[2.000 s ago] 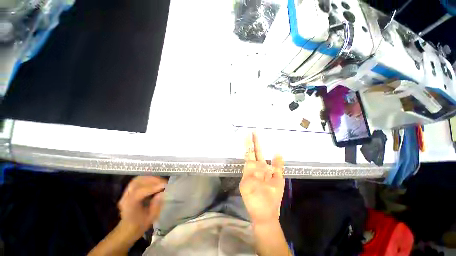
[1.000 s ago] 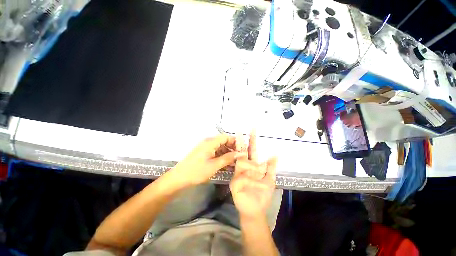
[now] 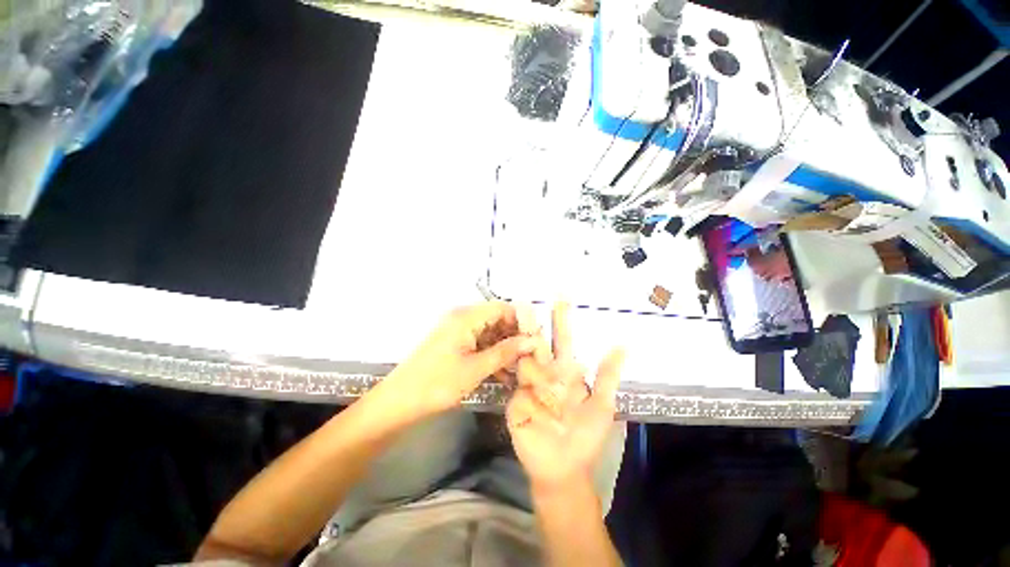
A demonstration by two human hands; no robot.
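Note:
My left hand [image 3: 471,352] is bare, at the table's front edge, thumb and fingertips together against the fingers of my right hand. Whether it pinches a small piece cannot be told. My right hand [image 3: 562,415] is palm up just right of it, index finger pointing forward and thumb spread; a tiny item on it cannot be made out. A black fabric panel [image 3: 210,155] lies flat on the table at the left. The white sewing machine [image 3: 698,83] with a blue stripe stands at the upper right, its needle area beyond my hands.
A lit smartphone [image 3: 760,286] lies right of the needle area, dark scraps [image 3: 828,357] beside it. A brown square [image 3: 661,296] lies on the machine bed. A blue cloth strip [image 3: 899,371] hangs at the right edge. A dark packet [image 3: 539,72] lies behind; clear plastic bags [image 3: 83,55] lie far left.
My left hand has come up from below the table edge to meet my right hand. Since one second ago, my right hand's fingers have bent slightly. The view has shifted a little.

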